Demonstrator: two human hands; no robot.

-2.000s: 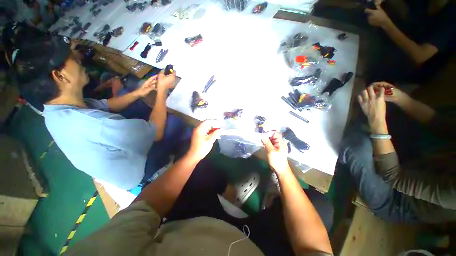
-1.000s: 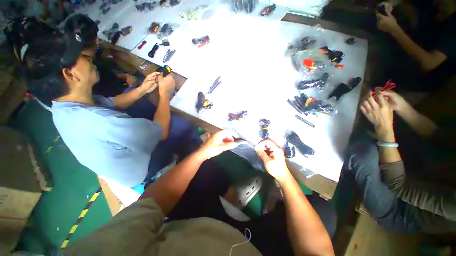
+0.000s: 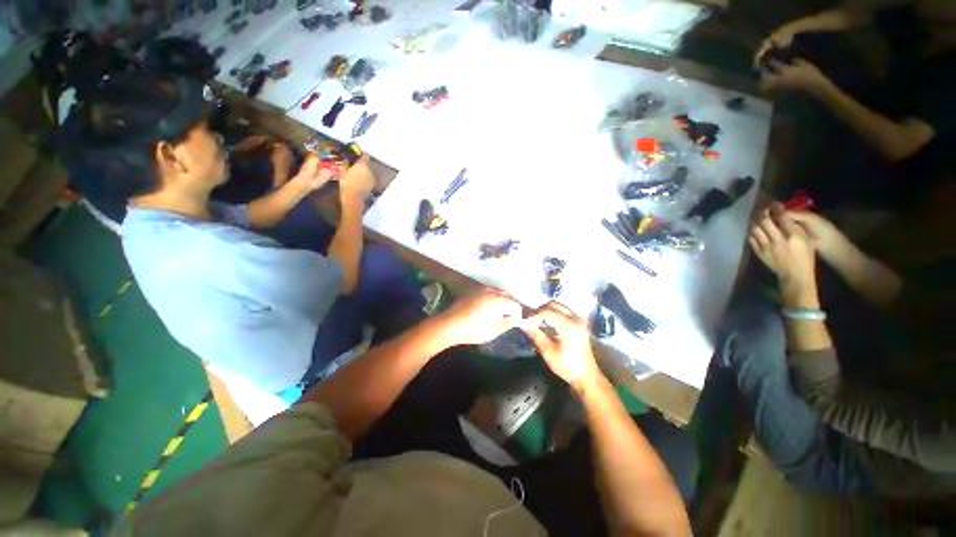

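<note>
My left hand (image 3: 484, 317) and my right hand (image 3: 559, 338) meet at the table's near edge, fingertips nearly touching. Between and just below them hangs a crinkled clear poly bag (image 3: 509, 344), pinched by the fingers of both hands. What is in the bag is hard to see. A small dark bundle (image 3: 553, 276) lies on the white table just beyond my right hand. A coiled black cable (image 3: 626, 309) lies to its right. A small dark part (image 3: 498, 250) lies beyond my left hand.
A person in light blue (image 3: 225, 275) sits at left, handling parts. Another person's hands (image 3: 786, 239) hold something red at right. More hands (image 3: 784, 65) show at upper right. Bagged orange-red parts (image 3: 647, 146) and black rods (image 3: 636, 263) lie on the white-covered table (image 3: 524, 157).
My hands have come together and lower, towards my lap. The bag, earlier spread between them, now hangs bunched below. The person at left now shows something red in hand.
</note>
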